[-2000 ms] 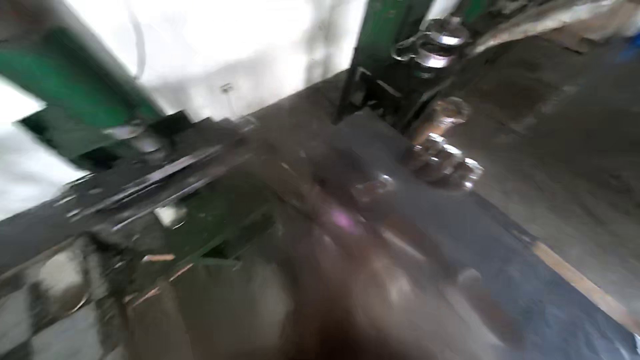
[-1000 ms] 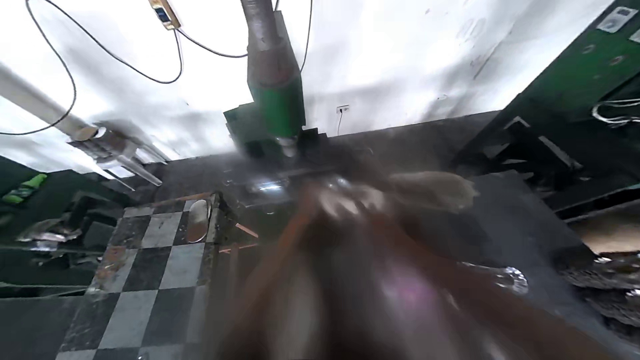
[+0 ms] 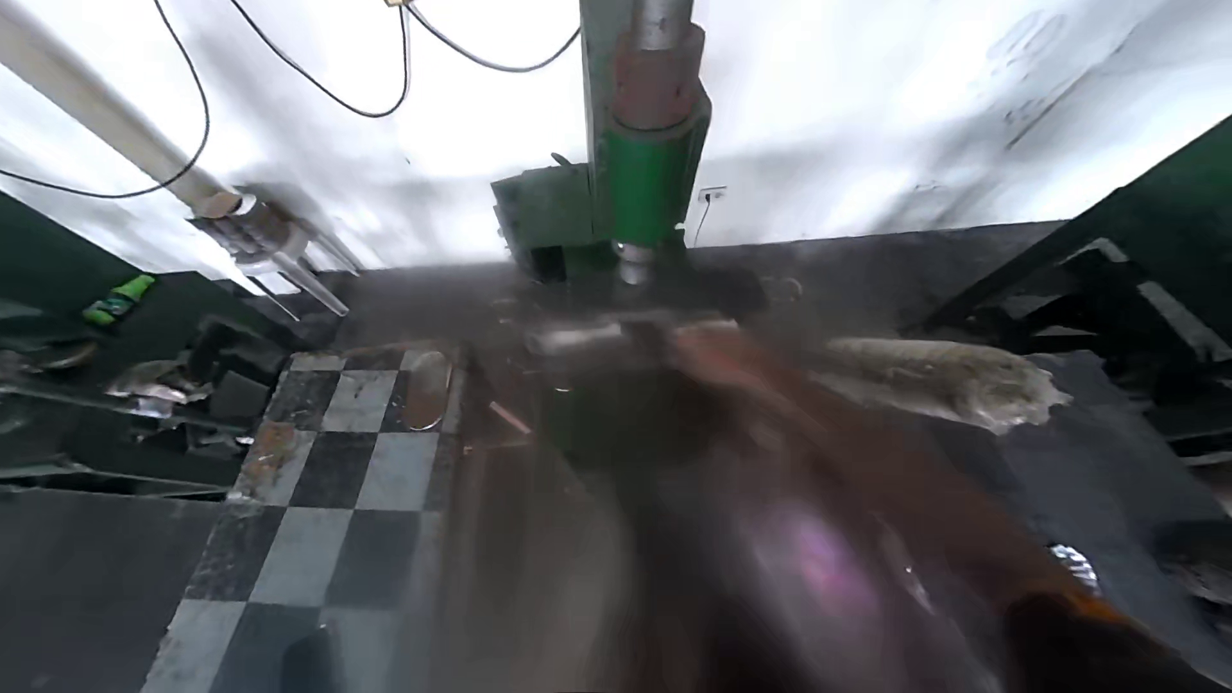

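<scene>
My right forearm reaches up from the lower right. My right hand (image 3: 707, 354) is strongly blurred at the work area of a green machine (image 3: 647, 183) with a vertical metal cylinder. The hand is beside a shiny metal part (image 3: 577, 337) below the machine's metal tip (image 3: 633, 262); whether it grips anything is too blurred to tell. My left hand cannot be made out. To the right of my right forearm lies a pale, rough, fabric-like roll (image 3: 948, 380) on a dark surface.
At left is a checkered surface (image 3: 318, 549) with an oval metal-rimmed piece (image 3: 427, 390) on it. A green bottle (image 3: 118, 299) lies farther left. Black cables (image 3: 385, 114) hang on the white wall. A dark metal frame (image 3: 1059, 308) stands at right, and a small shiny object (image 3: 1073, 566) lies at lower right.
The view has swung widely. Both forearms reached toward the machine one second ago; now only the right one can be made out.
</scene>
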